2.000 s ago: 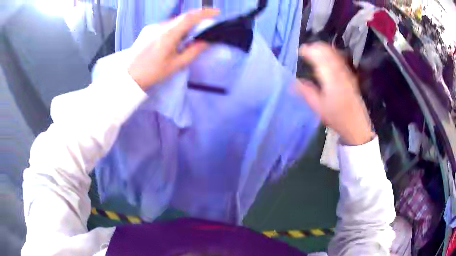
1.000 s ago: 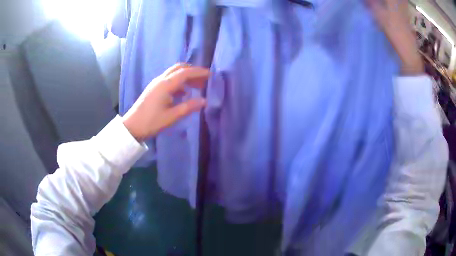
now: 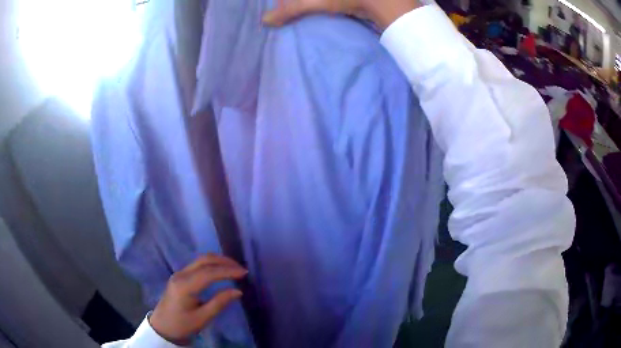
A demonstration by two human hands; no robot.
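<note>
Light blue shirts hang close together in front of me and fill the middle of the view. Their tops are cut off by the upper edge, so no hanger hooks show. My right hand is at the top edge, laid on the upper part of a shirt; its fingers are partly cut off, and I cannot tell if it grips the cloth. My left hand is low at the left, in front of the shirts, fingers apart and slightly curled, with no cloth clearly held.
A dark upright bar runs down between the shirts. Pale grey panels stand at the left under a bright light. Piled garments with a red piece lie at the far right. Green floor shows below right.
The shirt carried by my right hand has come in among the hanging shirts. My right hand has moved left from the upper right. My left hand now sits lower in the view.
</note>
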